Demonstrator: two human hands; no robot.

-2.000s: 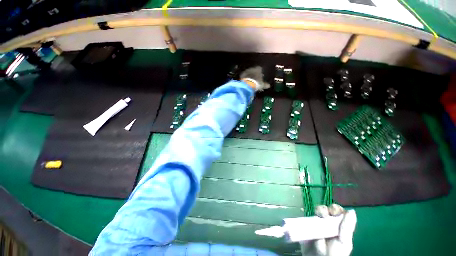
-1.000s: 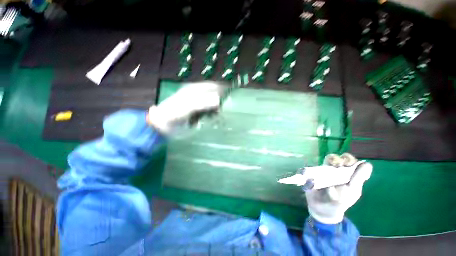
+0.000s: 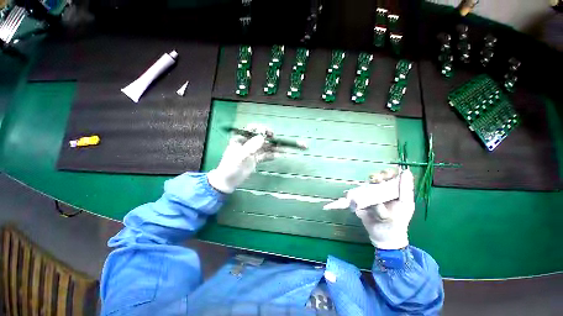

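My left hand (image 3: 237, 160), in a white glove, holds a narrow circuit board (image 3: 281, 142) above the left part of the pale green plate (image 3: 284, 219). The board lies roughly level, blurred, with its right end sticking out past the fingers. My right hand (image 3: 390, 216), in a white glove with greyed fingertips, is closed around a white glue tube (image 3: 375, 192) over the plate's right edge. The tube's tapered nozzle (image 3: 336, 204) points left, below and apart from the board. Part of the tube is hidden by the fingers.
Several narrow boards (image 3: 331, 84) stand in a row on the black mat beyond the plate. Green strips (image 3: 428, 176) lie crossed right of it. A board panel (image 3: 484, 111) lies on the right mat. The left mat holds a spare tube (image 3: 148, 77), a small cone (image 3: 183, 88) and a yellow item (image 3: 85, 141).
My left arm has come back from the far mat, and my left hand now holds a board over the plate. My right hand, still around the tube, has moved left and away from me over the plate.
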